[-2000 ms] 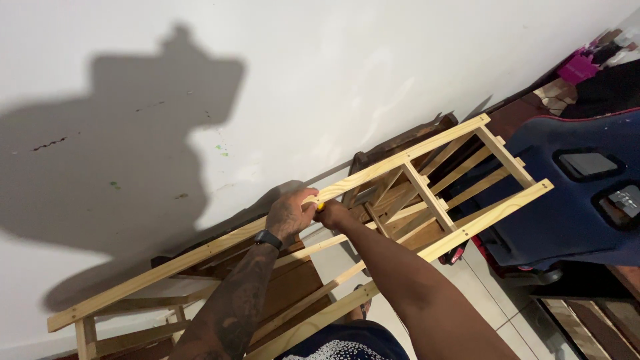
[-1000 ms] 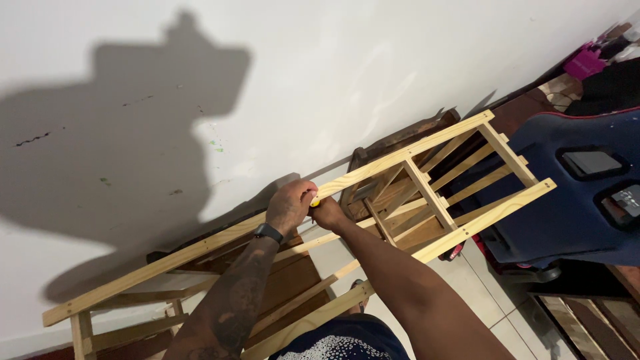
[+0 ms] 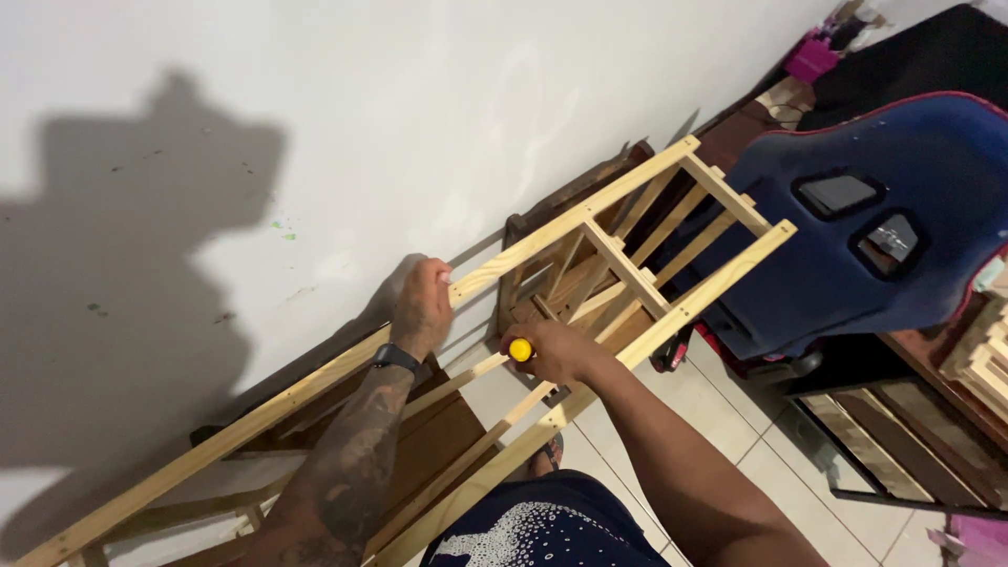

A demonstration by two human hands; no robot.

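A long pale wooden frame [image 3: 520, 253] with rails, crossbars and slats slants across the head view. My left hand [image 3: 425, 303], with a dark watch [image 3: 395, 357] on its wrist, is wrapped over the rail nearer the wall. My right hand [image 3: 554, 352] is closed around a tool with a round yellow end [image 3: 520, 350], inside the frame between the long rails; the rest of the tool is hidden by the fingers, so its kind cannot be told.
A white wall [image 3: 394, 118] runs behind the frame. Dark wooden furniture [image 3: 449, 441] lies beneath it. At the right are a blue chair back [image 3: 835, 268], a black-framed rack [image 3: 890, 441] and a tiled floor [image 3: 709, 394]. A sandalled foot [image 3: 547, 457] shows below.
My right hand has come off the wall-side rail, beside my left hand, and moved right and down with the yellow-ended tool. My left hand remains at that rail.
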